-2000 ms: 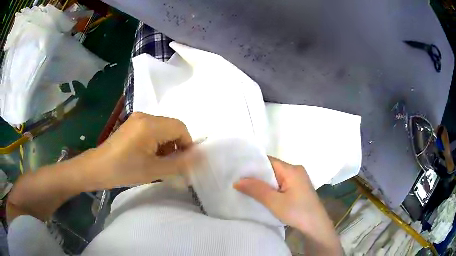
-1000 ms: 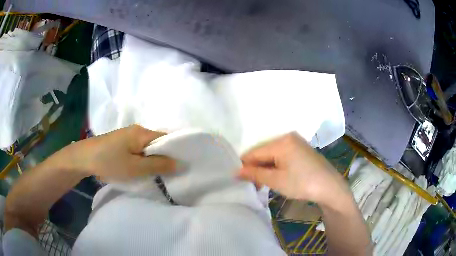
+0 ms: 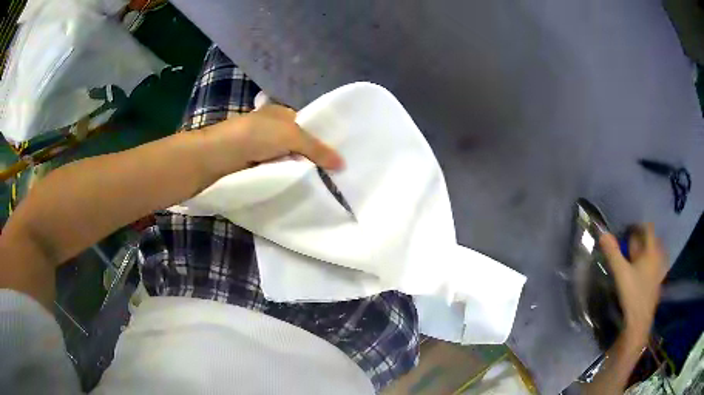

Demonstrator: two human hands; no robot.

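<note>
The white garment piece (image 3: 394,177) lies over the near edge of the grey ironing table (image 3: 502,92) and over my plaid-covered lap, with loose folds. My left hand (image 3: 289,143) grips its upper left part, thumb on top. My right hand (image 3: 637,266) is at the right side of the table, closed round the handle of the steam iron (image 3: 590,270). The iron's shiny metal shows to the left of the hand; most of the handle is hidden by the fingers, and the blue thumb button shows.
Black scissors (image 3: 670,181) lie on the table above the iron. White pieces (image 3: 66,73) hang over a yellow rack at the far left. More yellow bars (image 3: 521,372) and white cloth show below the table's near right edge.
My right hand has let go of the white cloth and moved right onto the iron. My left hand has moved up and forward with the cloth, which now lies further onto the table.
</note>
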